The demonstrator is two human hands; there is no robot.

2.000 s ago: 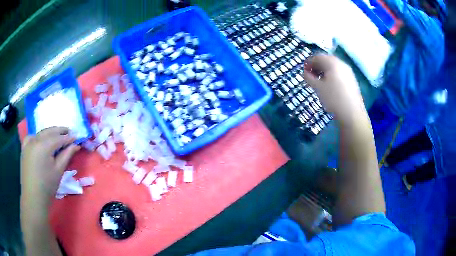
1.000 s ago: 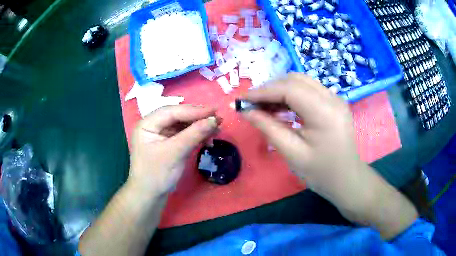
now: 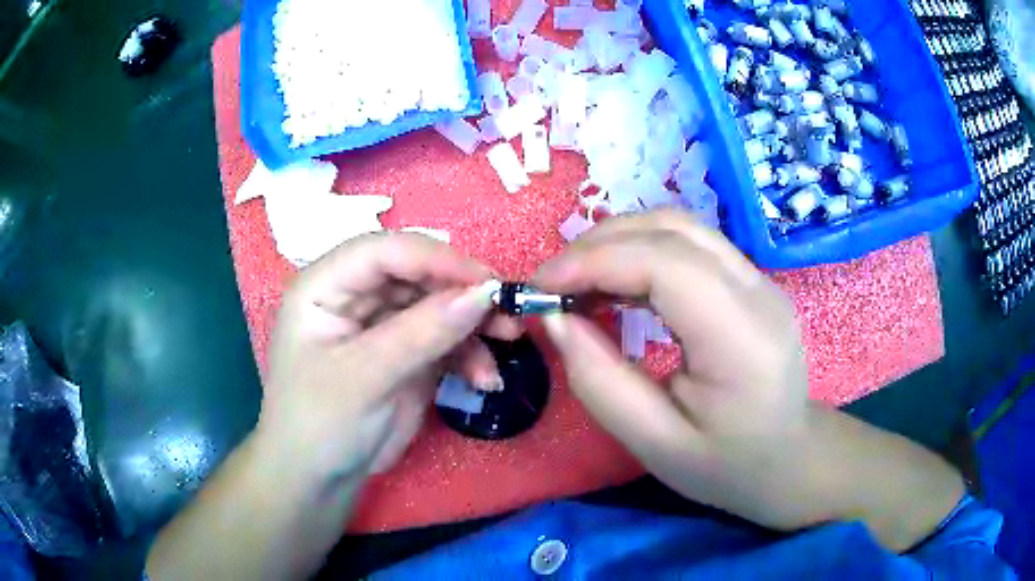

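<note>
A small black-and-silver cylindrical body [image 3: 538, 301] lies level between my two hands, above the red mat [image 3: 874, 306]. My right hand [image 3: 692, 340] pinches its right end between thumb and fingers. My left hand [image 3: 369, 340] has its thumb and index fingertip at the body's left end, where a tiny white bit shows; most of that bit is hidden by the fingertips. A round glossy black dish [image 3: 499, 397] sits on the mat below, partly covered by my left fingers, with a pale patch on it.
A small blue bin [image 3: 263, 125] of small white parts stands at the upper left, with white sheet pieces [image 3: 318, 210] below it. Translucent sleeves [image 3: 619, 136] are heaped beside a large blue bin [image 3: 846, 236] of cylindrical parts. A rack [image 3: 987, 148], a clear bag [image 3: 40, 420] and another black carrier [image 3: 148, 45] also show.
Both hands came in from the small bin and the rack to the middle. Since the last earlier frame, they have closed together, and the body now meets my left fingertips.
</note>
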